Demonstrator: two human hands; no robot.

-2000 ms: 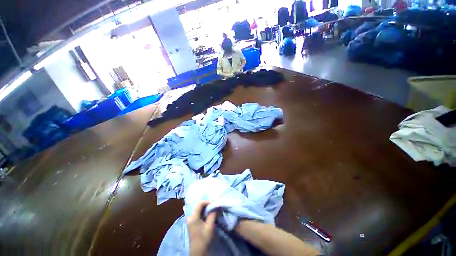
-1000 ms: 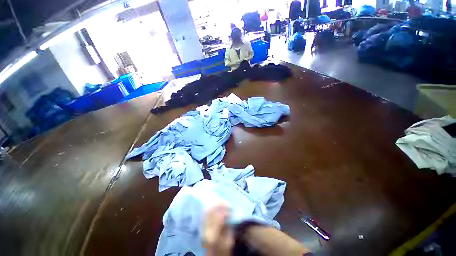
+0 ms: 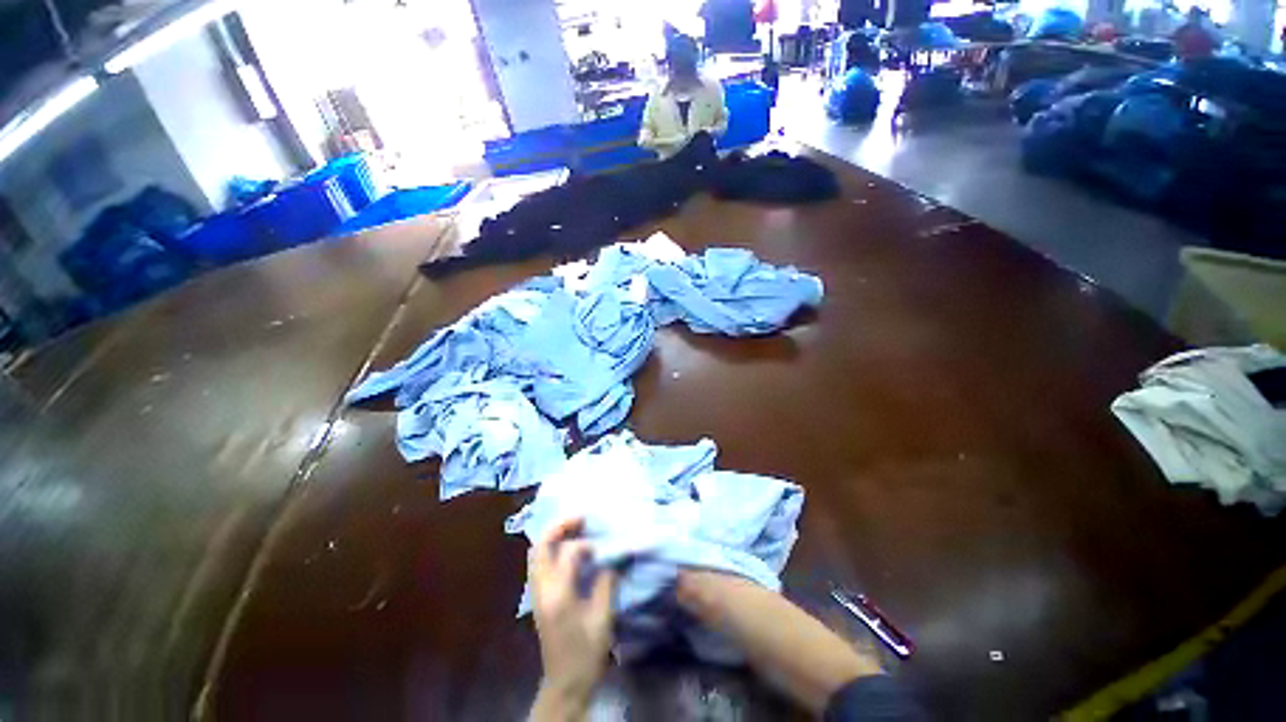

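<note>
A light blue shirt (image 3: pixel 733 515) lies bunched at the near part of the table, almost white under glare. My left hand (image 3: pixel 571 607) grips its near edge, with the fingers curled over the cloth. My right hand (image 3: pixel 702 600) is beside it on the right, partly hidden in the folds; its fingers cannot be seen, so its hold is unclear. Thread snips (image 3: pixel 874 623) with a dark red handle lie on the table to the right of my right forearm, untouched.
A crumpled pile of blue shirts (image 3: pixel 564 353) lies just beyond. Dark garments (image 3: pixel 607 212) lie at the far side, before a person in pale yellow (image 3: pixel 683 113). A cream cloth bundle (image 3: pixel 1210 420) is at the right by a yellow crate (image 3: pixel 1234 299). The table (image 3: pixel 959 423) is shiny brown.
The near shirt was spread lower toward me and is now gathered up around my hands. My left hand has moved from a blurred position to a clear grip on the cloth. The view has shifted slightly.
</note>
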